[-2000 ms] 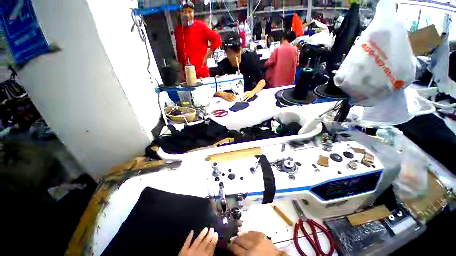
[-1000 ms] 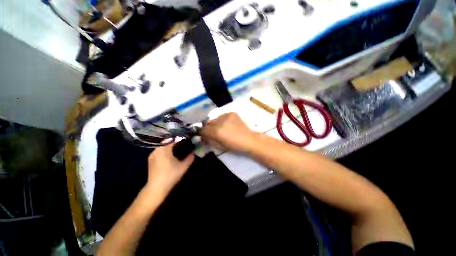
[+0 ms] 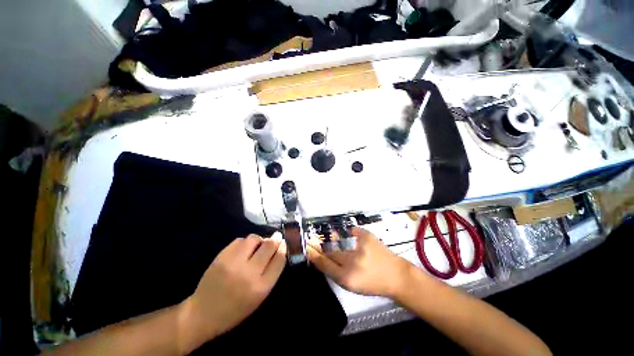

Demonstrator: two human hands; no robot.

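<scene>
A large black garment piece [image 3: 167,243] lies on the white table, left of and below the needle area of the white sewing machine head [image 3: 347,167]. My left hand [image 3: 240,274] rests on the cloth just left of the needle area, its fingertips pinching the cloth's edge. My right hand [image 3: 361,264] is just right of the needle area, its fingers bent and its fingertips close together by the metal parts. What its fingertips hold is hidden by the take-up lever guard [image 3: 295,240] and the parts around it. The needle itself is not visible.
Red-handled scissors [image 3: 450,243] lie right of my right hand, next to a clear packet [image 3: 528,236] in a tray. A black elastic band [image 3: 445,146] wraps the machine arm. A tan strip [image 3: 316,82] and piled black cloth [image 3: 229,35] are behind. The table's left edge [image 3: 52,229] is worn.
The view has shifted to look down on the machine head. My left hand has moved from raised fingers at the needle area to lying flatter on the cloth; my right hand stays beside the needle area.
</scene>
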